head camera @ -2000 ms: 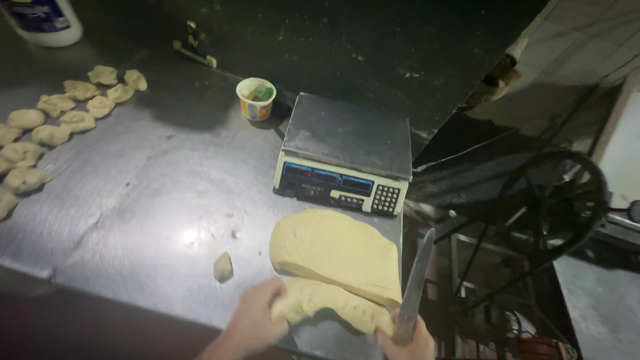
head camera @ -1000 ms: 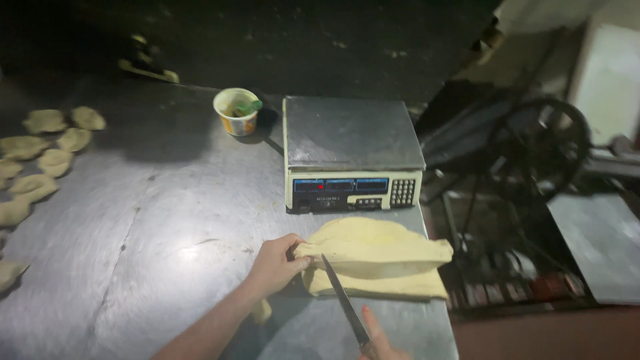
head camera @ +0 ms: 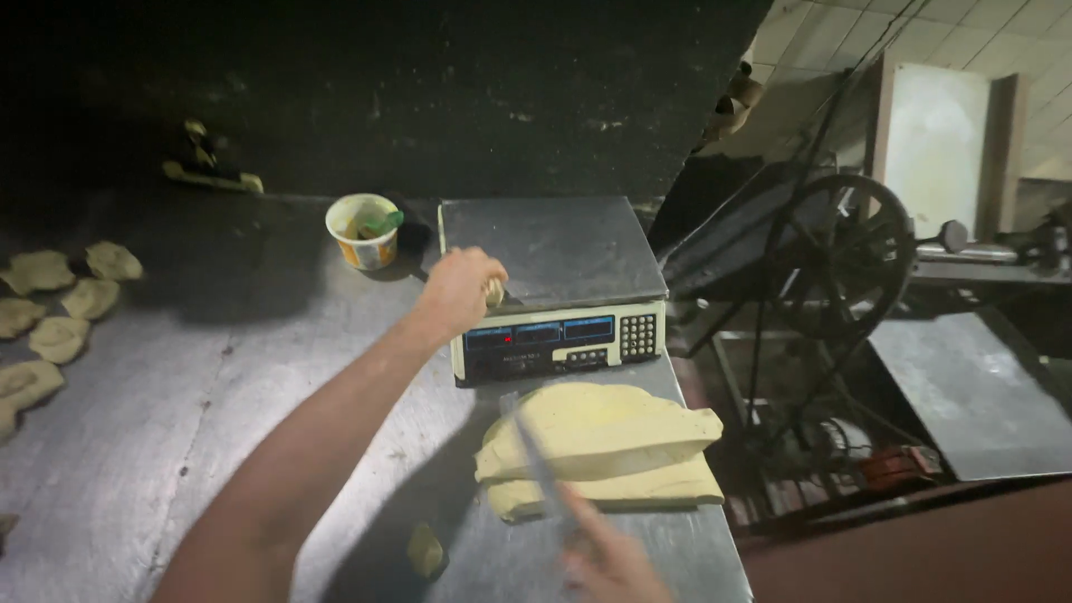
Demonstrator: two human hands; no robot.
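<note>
My left hand [head camera: 462, 291] is over the left front edge of the digital scale's metal plate [head camera: 553, 251], closed on a small piece of dough [head camera: 495, 292]. My right hand [head camera: 607, 548], low in the view, grips a knife [head camera: 536, 452] whose blurred blade points up and left over the dough. The large slab of pale dough [head camera: 611, 423] lies in front of the scale, with a long strip along its front side. A small scrap of dough [head camera: 426, 551] rests on the metal table left of my right hand.
Several dough pieces [head camera: 60, 338] lie at the far left of the metal table [head camera: 251, 402]. A plastic tub [head camera: 363, 231] with something green in it stands left of the scale. A dark panel rises behind. Beyond the table's right edge is a machine with a spoked wheel [head camera: 840, 255].
My left hand has moved from the dough slab up to the scale, now holding a small dough piece. My right hand still holds the knife near the slab.
</note>
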